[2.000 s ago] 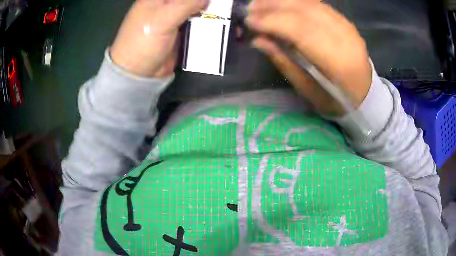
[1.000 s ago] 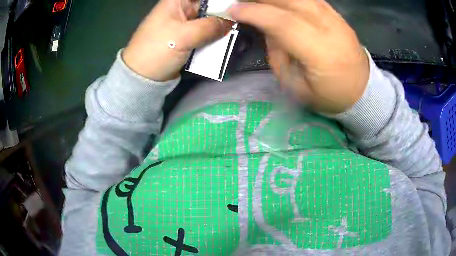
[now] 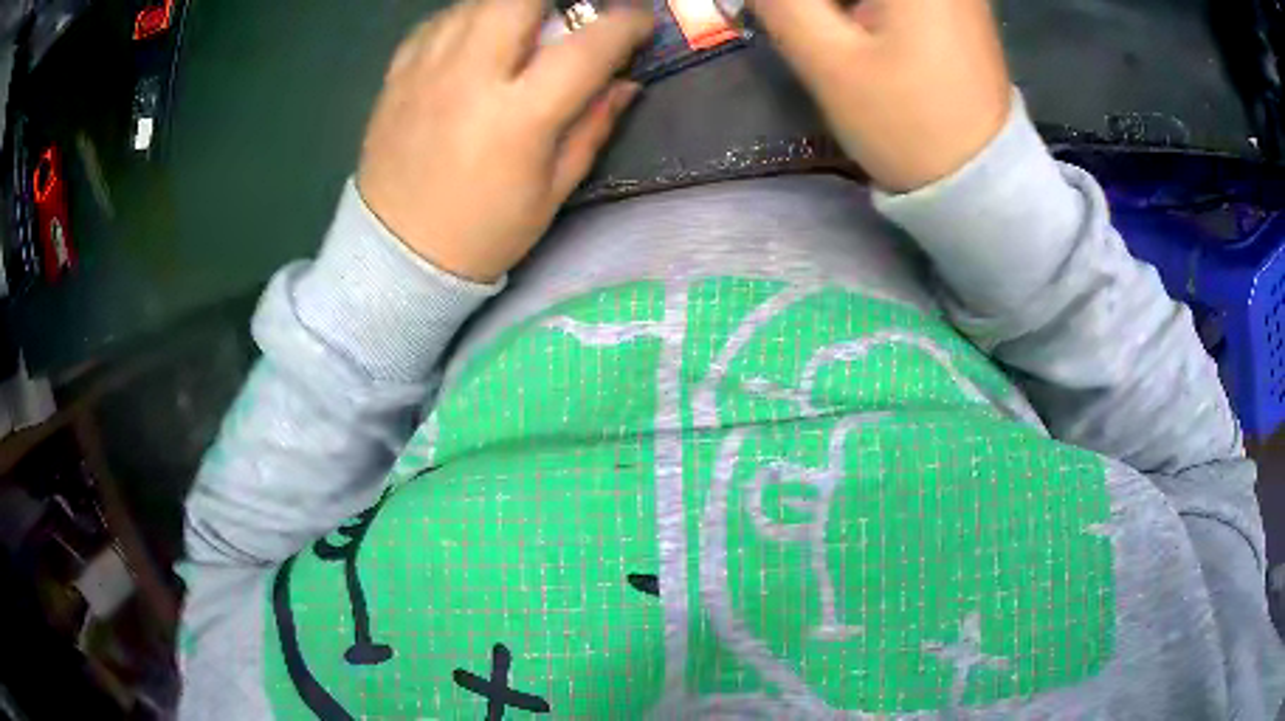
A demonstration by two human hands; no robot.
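Note:
The phone circuit board in its chassis (image 3: 691, 51) is at the top edge of the view, between my hands, partly cut off. Its orange-red section and black edge show. My left hand (image 3: 493, 134) grips its left end with thumb and fingers. A small shiny part (image 3: 578, 16) shows among my left fingers. My right hand (image 3: 895, 92) is at the board's right end. Its fingertips are cut off by the top edge, so its hold is unclear.
The dark green bench mat (image 3: 282, 127) lies under my hands, with its front edge close to my body. Red-and-black items (image 3: 52, 211) lie at the far left. A blue plastic stool (image 3: 1254, 324) stands at the right, beside my right sleeve.
The white screen face between my hands is out of sight, and the orange-red section now shows. The phone part has moved up and right. The thin tool seen earlier at my right hand no longer shows.

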